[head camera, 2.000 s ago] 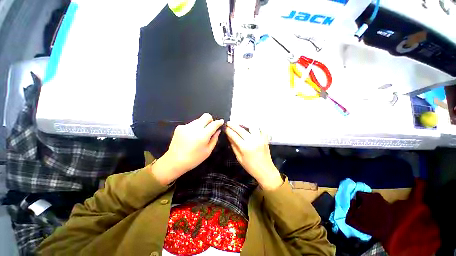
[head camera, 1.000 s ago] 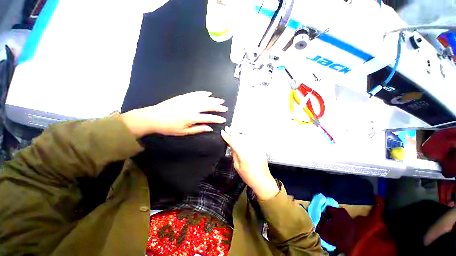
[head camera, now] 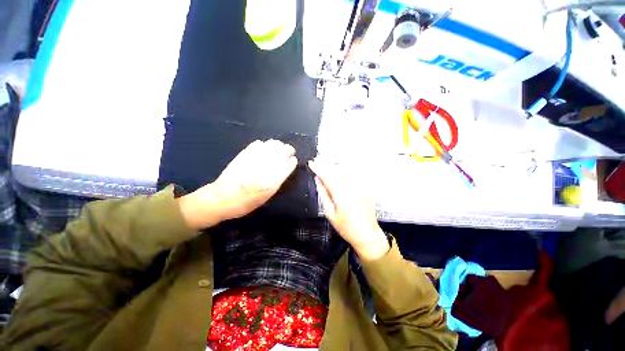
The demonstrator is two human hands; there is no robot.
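The black garment panel (head camera: 240, 89) lies on the white table, its right edge running up to the presser foot and needle (head camera: 322, 79), its lower part over the table's front edge. My left hand (head camera: 253, 175) lies on the panel with its fingertips close together at the right edge. My right hand (head camera: 346, 206) holds that edge between its fingertips, just beside the left fingertips. The sewing machine (head camera: 456, 51) is above and right. A yellow-green bright blob (head camera: 269, 24) shows over the panel, left of the needle.
Scissors with red and yellow handles (head camera: 432, 130) lie right of the needle. A yellow ball-like item (head camera: 570, 195) sits at the table's right end. Maroon cloth (head camera: 483, 301), light blue cloth (head camera: 449, 288) and red cloth (head camera: 538, 322) are below right. Plaid cloth (head camera: 44, 219) hangs at left. Another person's hand (head camera: 615, 310) shows at far right.
The panel has moved up toward and past the needle, so a crosswise seam line now shows above my hands. My left hand has gone from spread flat to fingers gathered at the edge.
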